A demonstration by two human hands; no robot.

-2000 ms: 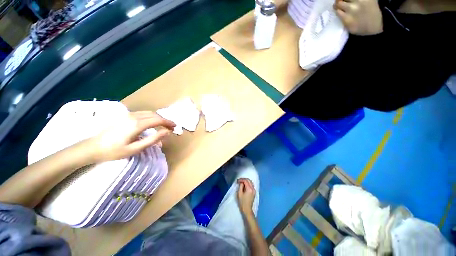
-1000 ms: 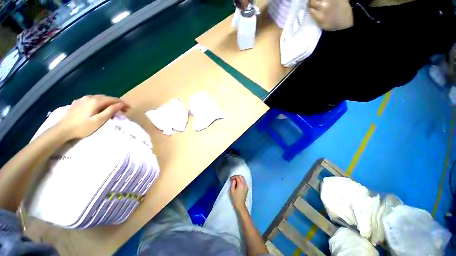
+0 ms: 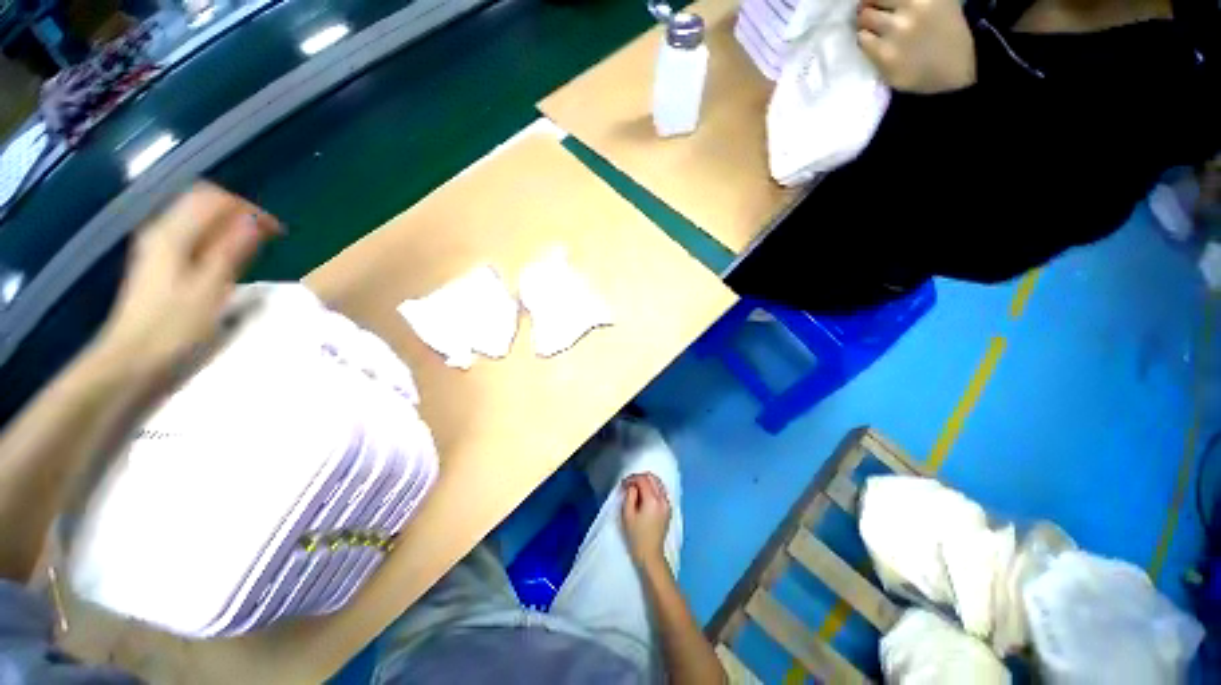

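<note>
A stack of several white housings with lilac rims stands on the bench at the left, with yellowish spots lined up across its near side. My left hand is raised over the far end of the stack, blurred, fingers bent; whether it holds anything cannot be told. Two crumpled white wipes, one on the left and one on the right, lie side by side on the tan bench cover. My right hand rests on my thigh, fingers curled, with nothing seen in it.
A dark green conveyor runs behind the bench. At the neighbouring bench stand a white bottle and a person in black sleeves holding a white housing. A blue stool and wooden pallet with pale bundles are at the right.
My left hand has moved from the stack's right side to its far end and lifted. My right hand has stayed on my thigh. The neighbour's hand has left the bottle.
</note>
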